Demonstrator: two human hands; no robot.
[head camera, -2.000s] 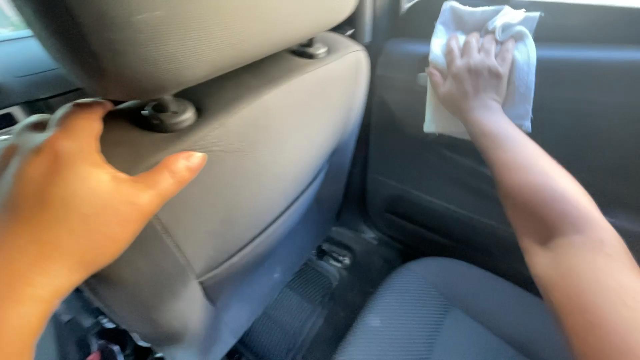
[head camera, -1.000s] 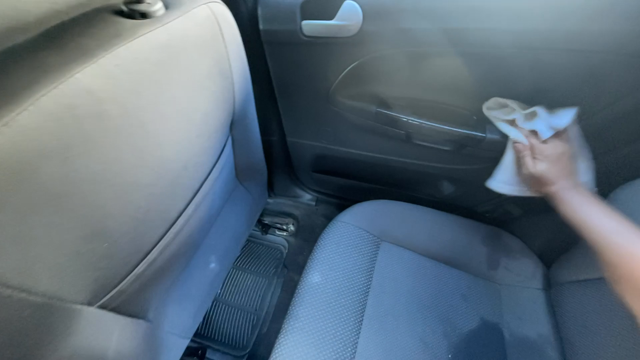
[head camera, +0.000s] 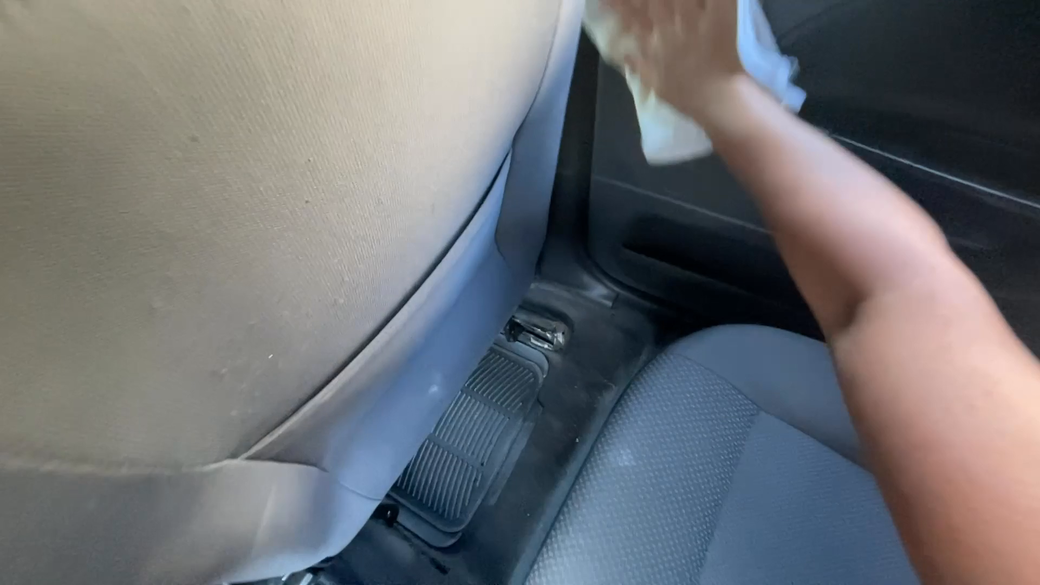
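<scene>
At the top of the view, my right hand (head camera: 678, 49) is on a white cloth (head camera: 670, 130), which spreads out on both sides of the palm and hangs below it. The hand is blurred and its fingers run up toward the top edge. Behind the cloth lies the dark inner panel of a car door (head camera: 682, 203); whether the cloth touches it I cannot tell. My left hand is outside the view.
The grey back of a front seat (head camera: 268, 211) fills the left side. Below it are a ribbed rubber floor mat (head camera: 471, 431) and a metal fitting (head camera: 540, 329) on the floor. A grey rear seat cushion (head camera: 691, 455) stands at the lower right.
My right hand and the cloth have moved from the rear part of the door toward the front seat. My left hand, by the headrest two seconds ago, has left the view.
</scene>
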